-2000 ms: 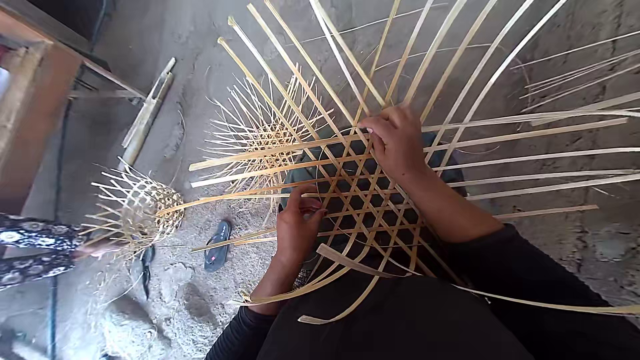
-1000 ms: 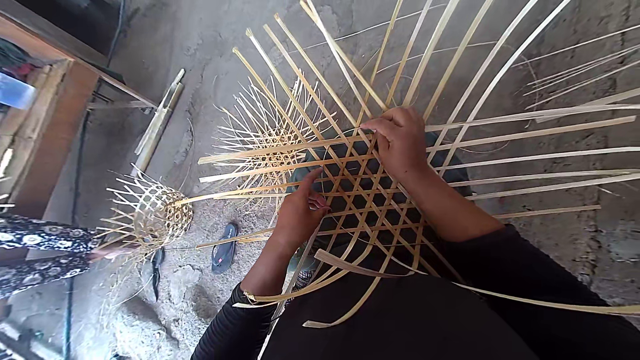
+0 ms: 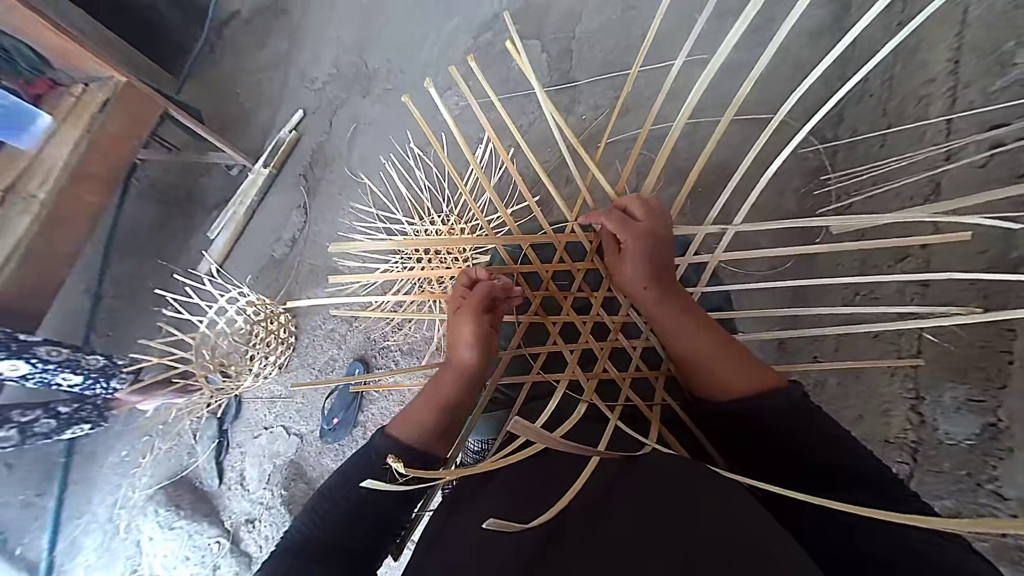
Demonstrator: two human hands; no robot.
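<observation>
An open hexagonal weave of split bamboo strips (image 3: 588,348) lies over my lap, its long loose ends fanning out upward, left and right. My right hand (image 3: 636,244) pinches the weave at its upper edge, thumb and forefinger together where several strips cross. At the left side of the weave, my left hand (image 3: 480,312) has its fingertips bent together by the horizontal strips; whether a strip is between them I cannot tell. Several strip ends curl down over my black clothing, among them a wider flat one (image 3: 552,438).
A part-woven basket (image 3: 440,240) with spiky ends stands beyond my left hand. Farther left, another person's hand (image 3: 156,394) is at a second basket (image 3: 244,340). Sandals (image 3: 344,404), split bamboo pieces (image 3: 256,188), a wooden bench (image 3: 80,176) and loose strips (image 3: 904,160) are around.
My left hand has moved up along the left side of the weave since two seconds ago. My right hand stays at the upper edge.
</observation>
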